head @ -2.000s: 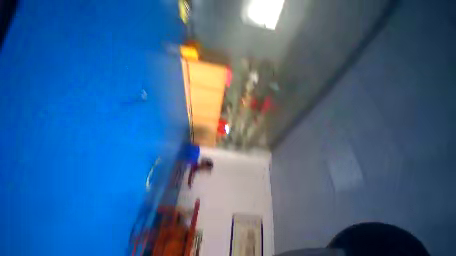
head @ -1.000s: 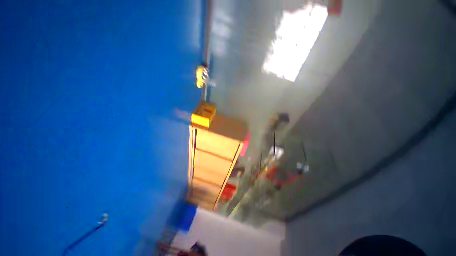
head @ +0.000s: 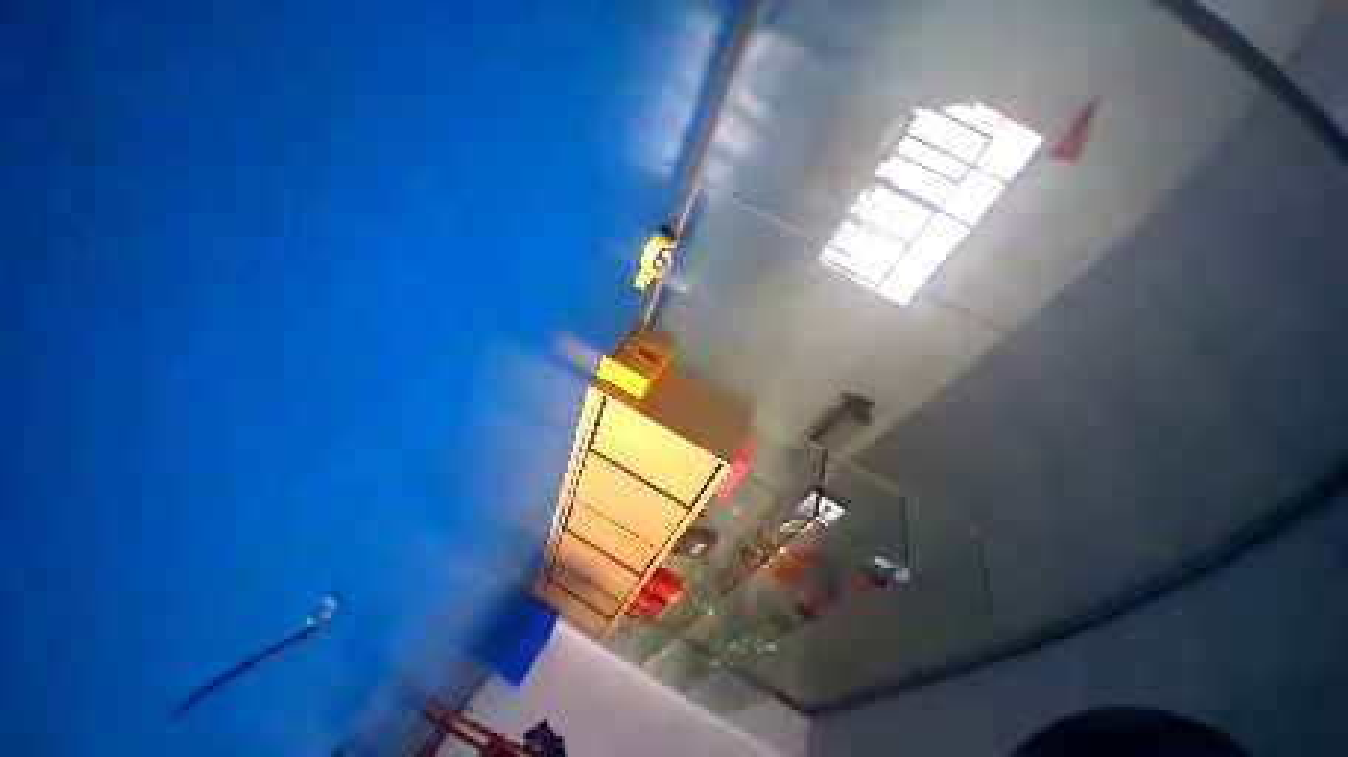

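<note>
Neither my left hand nor my right hand is in the picture. Nearest in view is a broad blue surface (head: 252, 296) filling the left side. A thin dark strand with a small pale end (head: 321, 612) shows low on the blue. A yellow bin (head: 634, 364) stands at the end of a row of tan cabinets or cartons (head: 628, 510). A smaller yellow thing (head: 655, 260) sits beside a pale rail; I cannot tell what it is.
The picture is turned sideways. A glass partition (head: 946, 562) stands right of the cabinets, with blurred red shapes behind it. A bright gridded window (head: 934, 200) is at upper right. A blue box (head: 515, 639) and a white wall (head: 621, 703) are below. A dark round shape (head: 1131, 735) cuts the bottom edge.
The view has turned and sharpened. The bright window and yellow bin have shifted right and down in the picture. The white wall and red furniture have mostly slid out at the bottom.
</note>
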